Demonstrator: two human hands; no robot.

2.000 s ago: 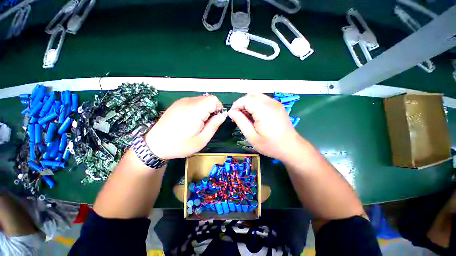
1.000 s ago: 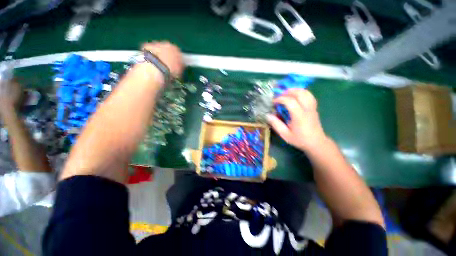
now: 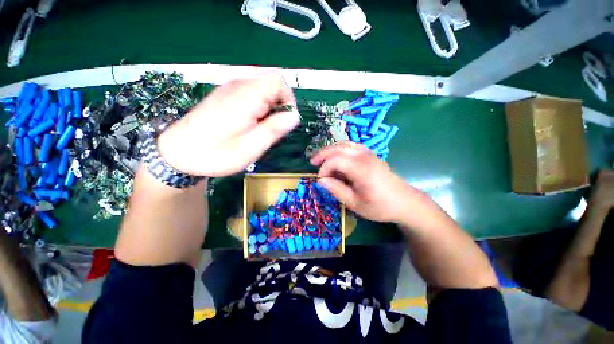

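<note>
My left hand [image 3: 229, 127], with a metal watch on the wrist, is above the table, its thumb and fingers closed on a small dark-green piece, apparently a circuit board [image 3: 287, 107]. My right hand [image 3: 357, 180] is at the upper right corner of the parts box [image 3: 259, 187], fingers bent down over the blue cells and red wires [image 3: 299, 218]; whether it grips one is hidden. A tangled heap of circuit boards [image 3: 111, 134] lies left of my left hand. Wired board-and-cell sets lie beyond my right hand, with blue cylinders [image 3: 370, 121] at their right.
More blue cylinders [image 3: 44, 138] lie at far left. A white rail [image 3: 363, 81] runs behind the work; white looped housings [image 3: 283, 15] lie beyond it. A slanting grey post [image 3: 525, 54] and a brown carton [image 3: 549, 144] stand at right. Other people's arms show at both lower sides.
My left hand has come back from the board heap toward the middle with a small piece. My right hand has moved from the blue cylinders down and left to the parts box.
</note>
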